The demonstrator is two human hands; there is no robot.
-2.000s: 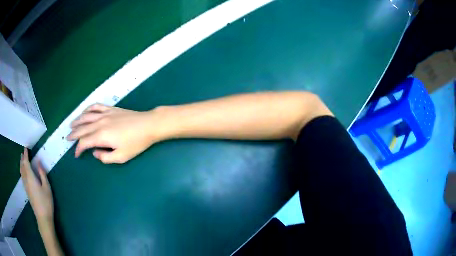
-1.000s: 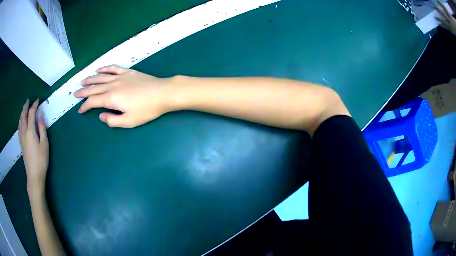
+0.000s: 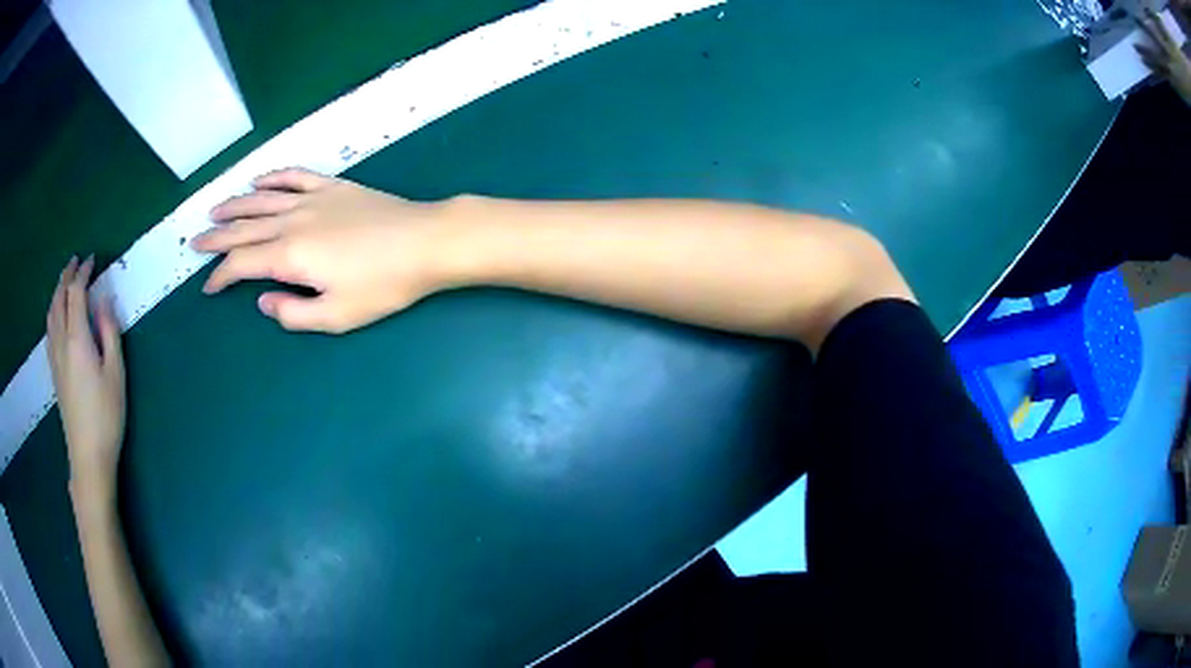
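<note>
My right hand (image 3: 307, 248) is bare and lies palm down, with fingers apart, on the green table and the white edge rail (image 3: 451, 78). My left hand (image 3: 89, 346) rests at the far left, its fingertips on the same rail. Neither hand holds anything. A white retail box (image 3: 163, 78) stands beyond the rail on the green conveyor belt (image 3: 314, 46), above my hands in the view and not touched by them. Its top is cut off by the picture's edge.
The green tabletop (image 3: 431, 522) curves round in front of me. A white slab edge (image 3: 26, 600) shows at lower left. At upper right another person's hand (image 3: 1160, 46) is at a white item (image 3: 1121, 59). A blue stool (image 3: 1110, 352) and brown carton (image 3: 1160, 581) are at right.
The white box has moved right along the belt. Since the oldest frame, both hands appear higher in the view; they have barely moved since the middle frame. The other person's hand has come into view.
</note>
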